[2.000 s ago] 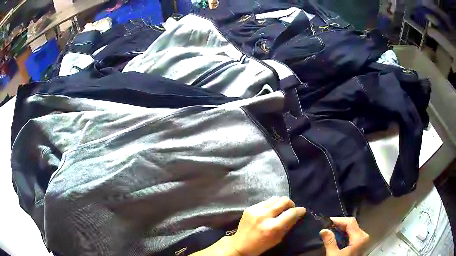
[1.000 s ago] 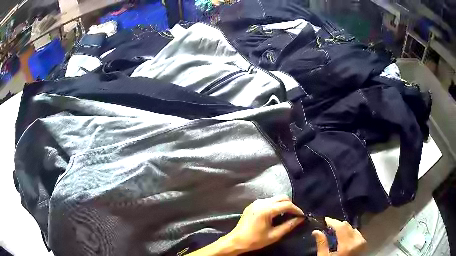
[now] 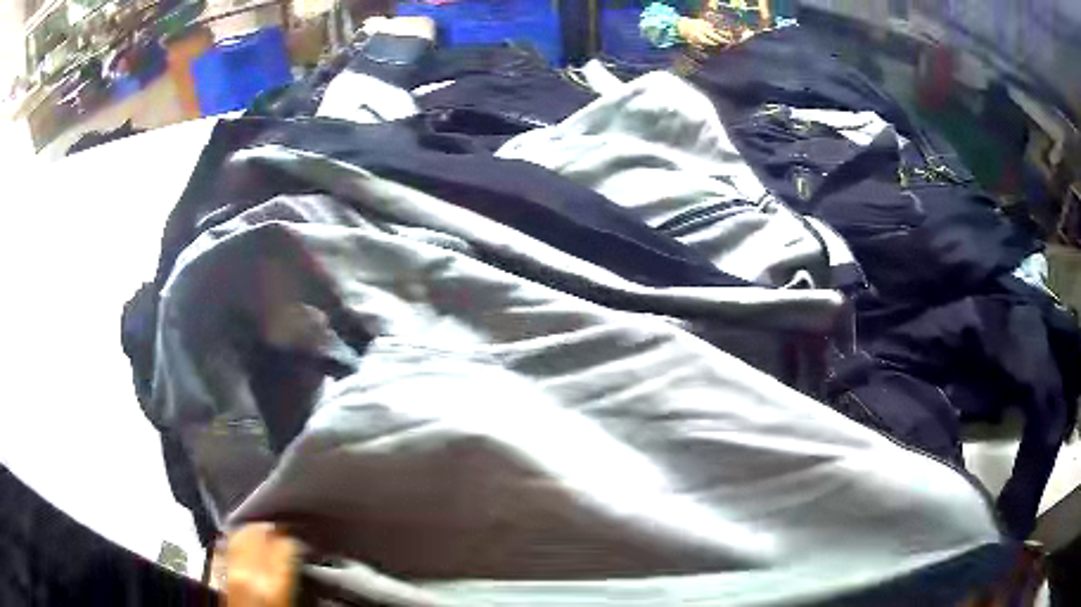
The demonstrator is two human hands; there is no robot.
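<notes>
A large denim garment (image 3: 569,415) lies across the table in front of me, pale grey-blue inside facing up, with dark navy parts along its far and left sides. My left hand (image 3: 261,572) is small and blurred at the bottom left, closed on the garment's near edge. A brownish blurred patch at the garment's lower right corner may be my right hand; its fingers and any tool cannot be made out. The garment's near edge is stretched and blurred between these two places.
A pile of navy and pale denim garments (image 3: 854,202) covers the far and right side. The white table (image 3: 83,296) shows at left. Blue crates (image 3: 241,81) stand beyond. Another person's hand (image 3: 702,32) with a teal patterned sleeve is at the top.
My left hand has moved from the lower middle to the bottom left. My right hand has left the lower-right seam area. The garment's near edge is spread wider, and the view has shifted left.
</notes>
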